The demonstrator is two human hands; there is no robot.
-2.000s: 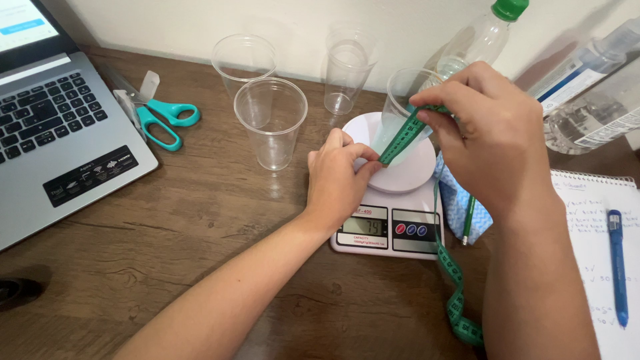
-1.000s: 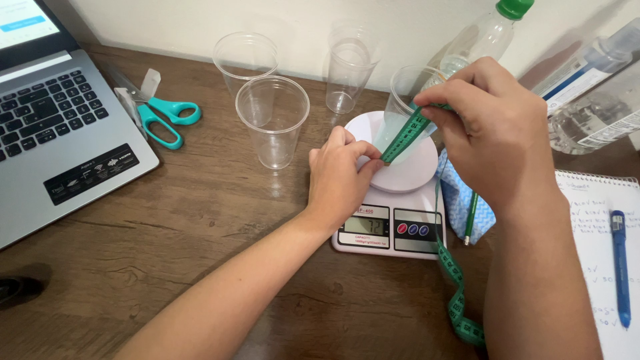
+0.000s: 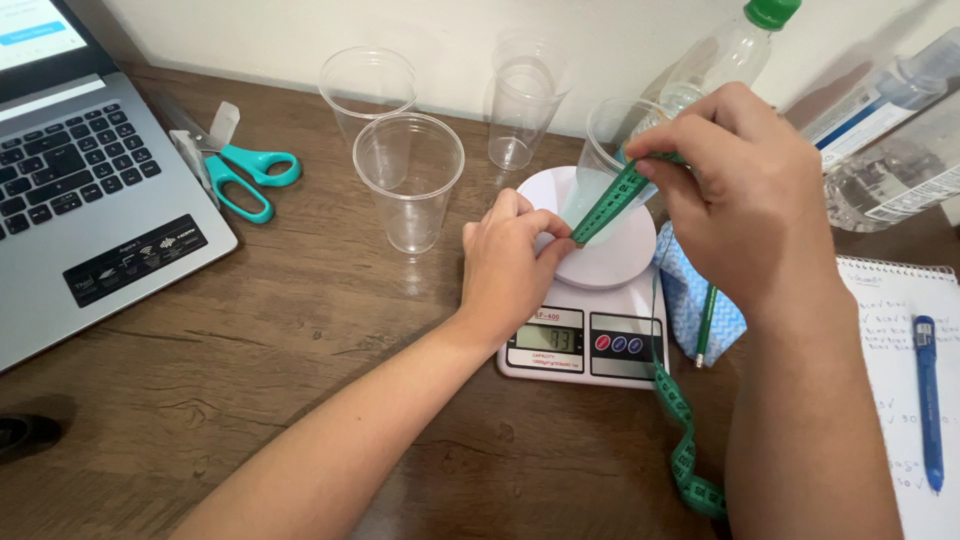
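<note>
A green measuring tape [image 3: 611, 199] slants along the side of a clear plastic cup [image 3: 592, 187] that stands on the round plate of a white kitchen scale [image 3: 585, 367]. My left hand [image 3: 510, 262] pinches the tape's lower end near the cup's base. Higher up, near the cup's rim, my right hand [image 3: 739, 187] grips the tape between thumb and fingers and partly hides the cup. From there the loose tape hangs over the scale's right side onto the table. The lit scale display shows digits that look like 73.
Several clear empty cups [image 3: 409, 187] stand left of and behind the scale. Teal-handled scissors [image 3: 251, 169] lie beside a laptop [image 3: 112, 225]. On the right are a green-capped bottle [image 3: 720, 60], a blue-patterned cloth [image 3: 686, 300], a green pencil [image 3: 706, 322], a spiral notebook [image 3: 892, 375] and a blue pen [image 3: 928, 405].
</note>
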